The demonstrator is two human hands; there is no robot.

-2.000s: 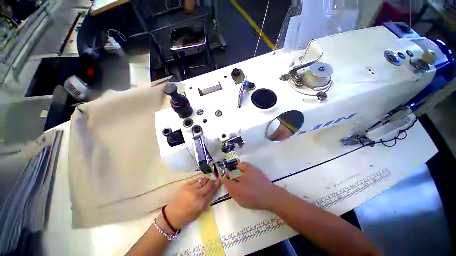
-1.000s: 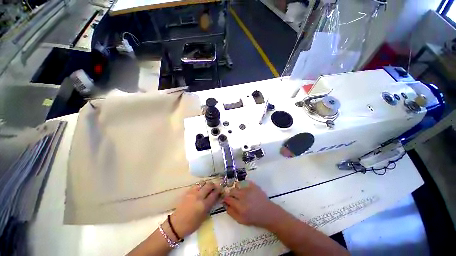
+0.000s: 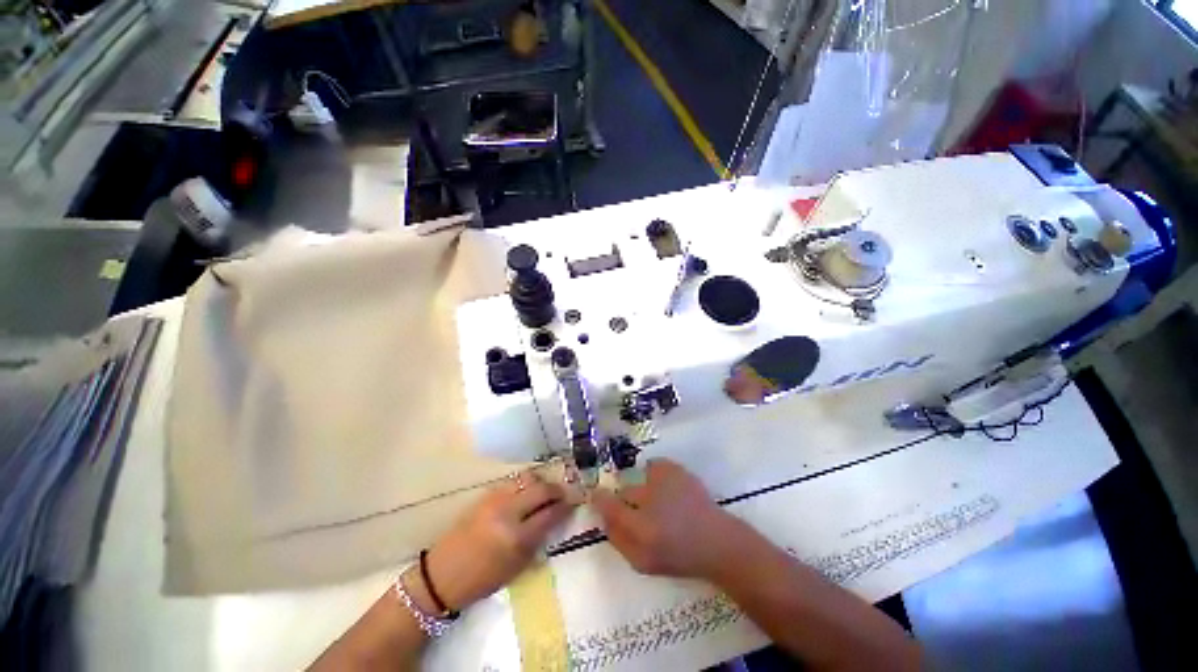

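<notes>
A large flat beige panel [image 3: 329,394] lies on the white table left of and under the sewing machine head. A seam line runs along its near part to the needle area [image 3: 587,460]. My left hand [image 3: 499,532] pinches the panel's near edge just left of the needle, fingertips down. My right hand [image 3: 657,519] pinches the edge at the right of the needle. The fingertips of both hands are close together below the presser foot. The exact stitch point is hidden by fingers and machine parts.
The white machine arm [image 3: 867,315] reaches to the right with a blue motor end. A stack of grey-beige panels [image 3: 59,473] stands at the left. Yellow tape [image 3: 539,617] and a printed ruler scale [image 3: 788,591] lie on the near table. A metal tray [image 3: 512,118] stands behind.
The camera view has shifted between frames. Both hands stay at the needle, pinching the panel's edge. The panel has barely moved relative to the machine.
</notes>
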